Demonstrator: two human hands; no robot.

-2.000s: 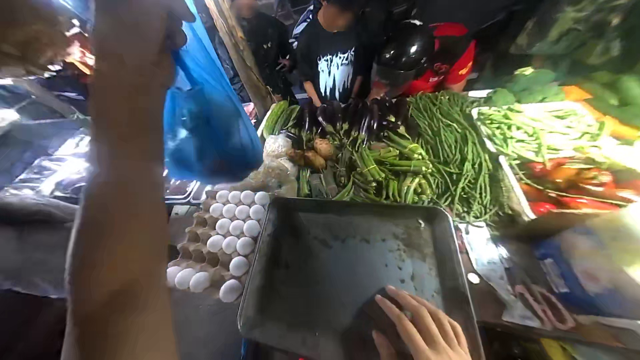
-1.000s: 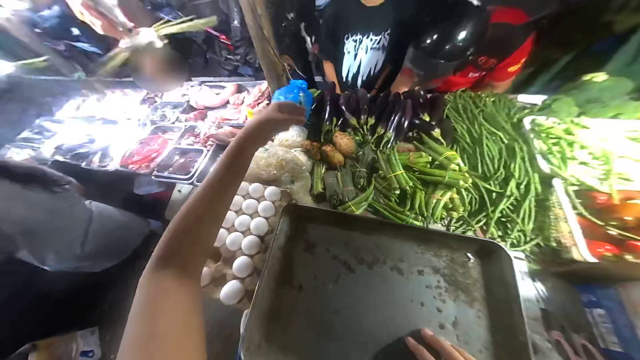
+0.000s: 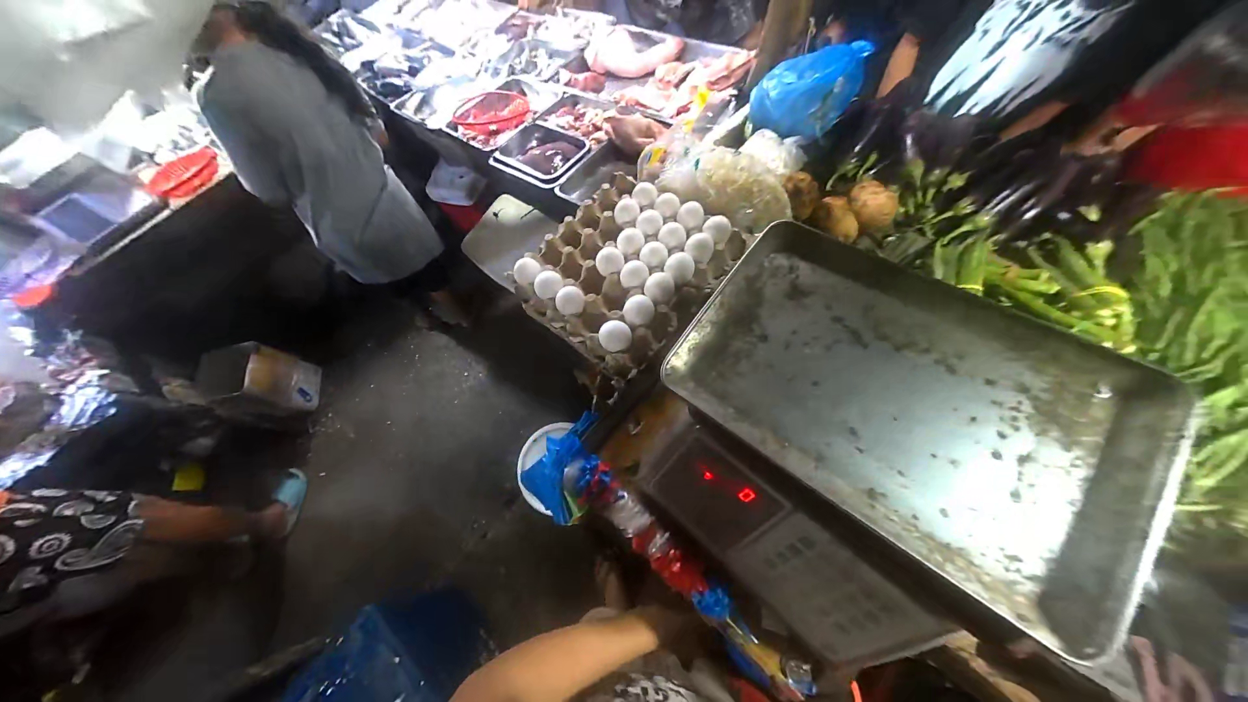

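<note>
My left forearm reaches in from the bottom edge, and my left hand (image 3: 671,624) is dark and blurred beside the hanging strips of colored plastic bags (image 3: 673,564); what it touches cannot be made out. My right hand is out of view. Above the arm stands a digital scale (image 3: 717,487) with red lit digits and a keypad. Its large bare metal pan (image 3: 936,429) lies tilted across the view. White eggs (image 3: 652,255) sit in a cardboard egg tray (image 3: 575,239) left of the pan. A tied blue plastic bag (image 3: 811,90) rests behind the bagged bean sprouts (image 3: 736,185).
Brown root vegetables (image 3: 873,205) and green vegetables (image 3: 1063,292) lie along the pan's far side. Metal trays of meat (image 3: 546,156) stand farther back. A person in a grey top (image 3: 302,156) stands at left, near a cardboard box (image 3: 283,375) on the floor. People stand behind the stall.
The blue bag, in my left hand two seconds ago, now rests behind the sprouts, let go. My left arm has drawn back to the bottom edge. My right hand has left the pan. The view has swung left.
</note>
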